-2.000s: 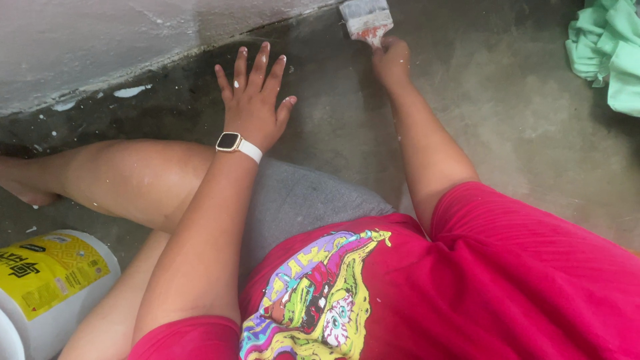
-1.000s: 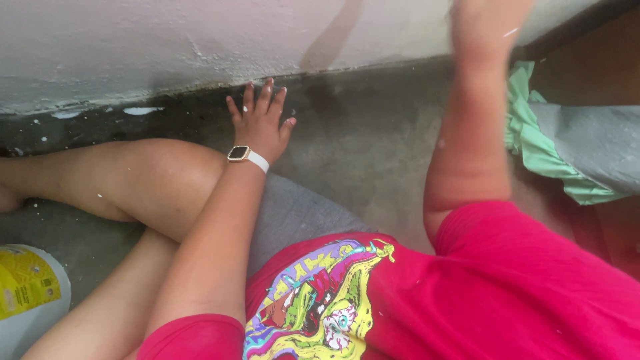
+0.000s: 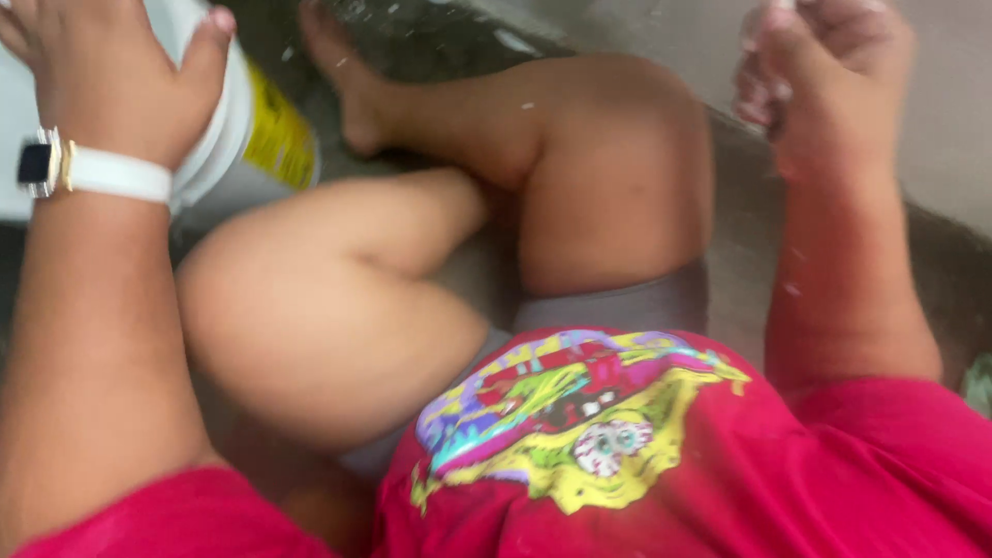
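Note:
My left hand (image 3: 124, 70), with a white-banded watch on its wrist, is over a white plastic bucket (image 3: 225, 147) with a yellow label at the upper left. Its thumb is spread and nothing shows in its grasp, though the fingertips run out of the frame. At the upper right my right hand (image 3: 833, 77) has its fingers curled, with a small pale end of something at the thumb tip. The paintbrush itself cannot be made out; most of what the hand holds lies beyond the top edge. White specks dot the right fingers.
My bent legs (image 3: 620, 163) rest on the grey floor between the hands. A pale wall (image 3: 945, 108) runs along the upper right, and white paint spots (image 3: 514, 41) mark the floor at its foot. A bit of green cloth (image 3: 978, 384) shows at the right edge.
My left hand has left the floor by the wall and is now over the bucket. The right hand held a paintbrush low by the floor two seconds ago. The view has swung toward the bucket.

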